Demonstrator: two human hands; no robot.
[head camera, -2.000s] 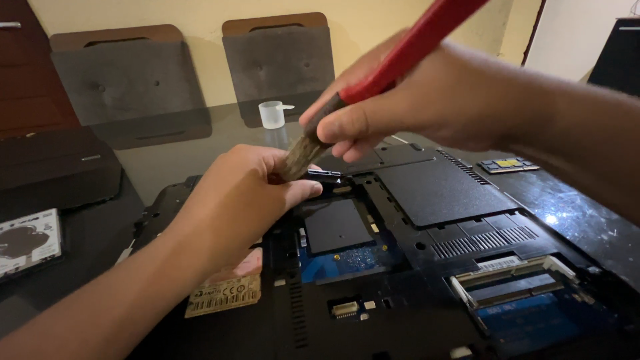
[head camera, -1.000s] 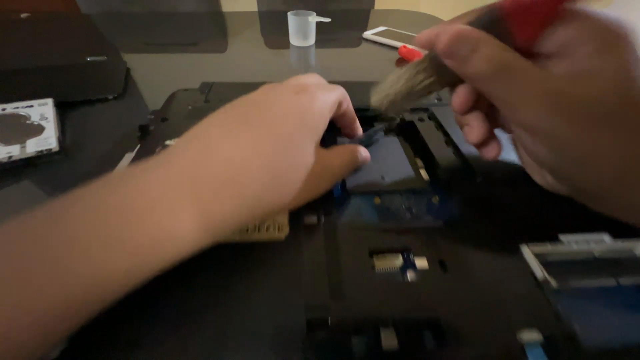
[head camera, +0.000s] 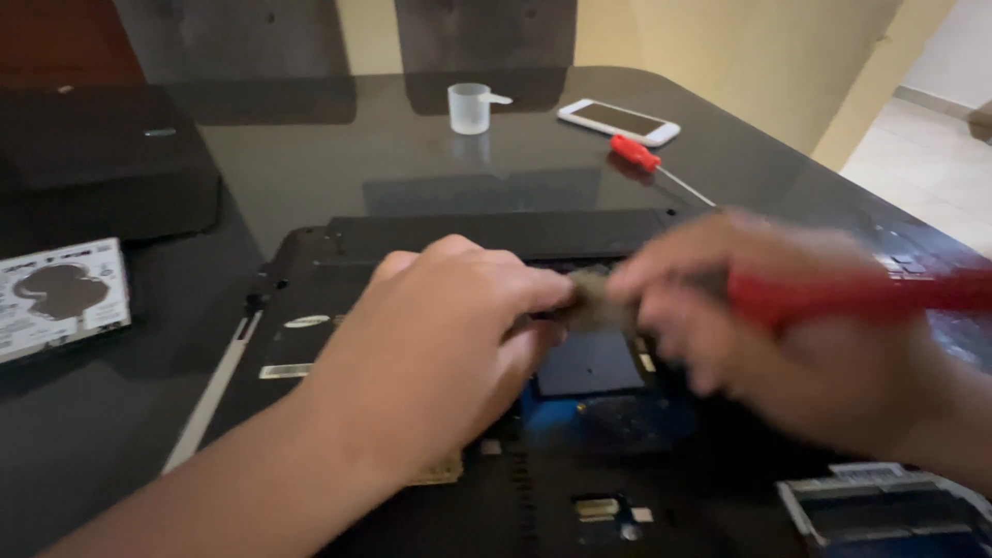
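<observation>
An upturned laptop base (head camera: 496, 232) lies on the dark table with a bay in its underside exposed. My right hand (head camera: 767, 333), blurred, grips a brush (head camera: 829, 298) with a red handle; its bristles are at the upper part of the bay, against the fingertips of my left hand. My left hand (head camera: 449, 333) reaches over the laptop from the left, thumb and forefinger pinched on a small dark part that is mostly hidden. Just below the fingers are a dark square plate (head camera: 589, 364) and a blue circuit board (head camera: 554, 415). Memory slots (head camera: 891, 511) show at lower right.
A hard drive (head camera: 62, 298) lies at the left, near a black laptop-like case (head camera: 101, 170). Behind the laptop base stand a translucent measuring cup (head camera: 470, 108), a white smartphone (head camera: 618, 122) and a red-handled screwdriver (head camera: 635, 153). Chairs (head camera: 488, 39) are beyond the table.
The brush, held above my left hand two seconds ago and to its right one second ago, now meets my left fingertips at the bay. My left hand keeps its pinch. The view has shifted.
</observation>
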